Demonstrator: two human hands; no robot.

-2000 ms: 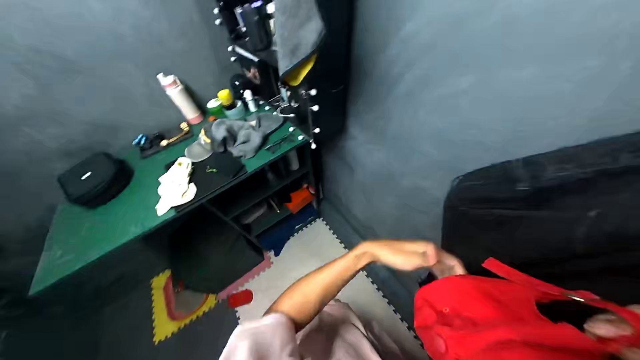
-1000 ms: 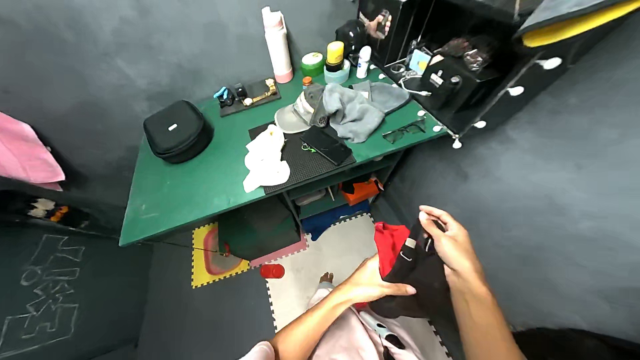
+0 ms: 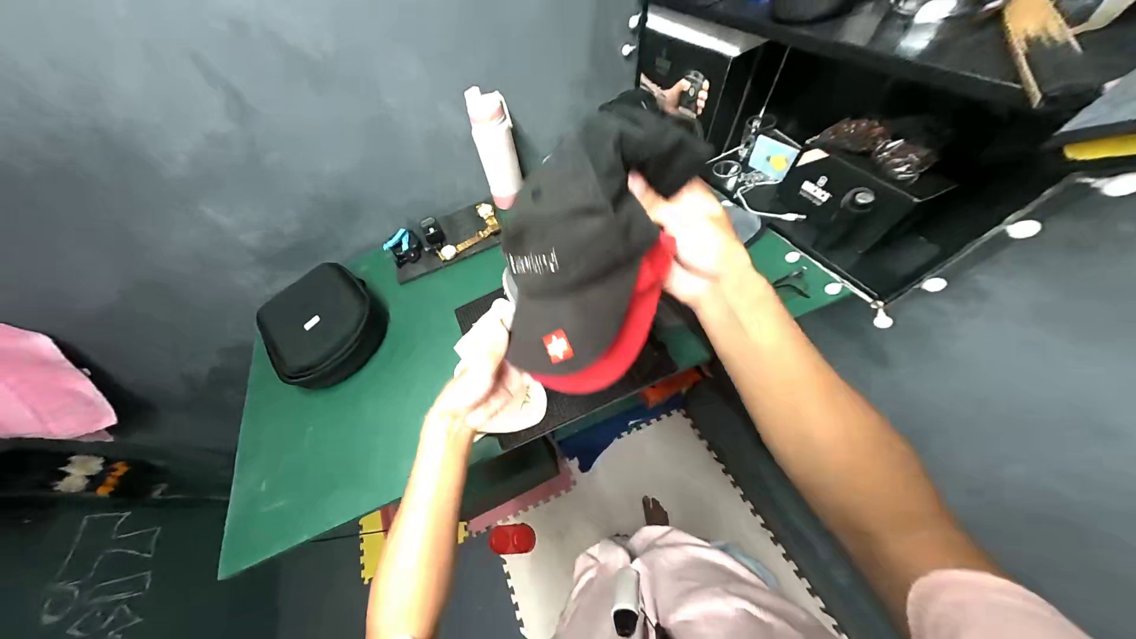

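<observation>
Both hands hold up a black baseball cap [image 3: 572, 240] with a small red patch on its brim. A red brim [image 3: 621, 355] shows right beneath the black one. My left hand [image 3: 484, 373] grips the brim's left edge, and my right hand [image 3: 697, 235] holds the right side of the crown. Dark fabric at the top of the crown blurs into the background. Below the caps, a white cap [image 3: 524, 410] lies partly hidden on a black mat [image 3: 568, 413] on the green table.
On the green table [image 3: 346, 470] are a black zip case [image 3: 319, 324], a tray with watches [image 3: 448, 240] and a pink-white bottle [image 3: 494, 146]. Eyeglasses [image 3: 790, 282] lie near the right end. Black shelving [image 3: 896, 266] rises at right. A red object [image 3: 512, 539] lies on the floor.
Both hands have risen from low beside the table to above it, with the black cap and red brim between them. Two seconds ago a red item was at the lower right.
</observation>
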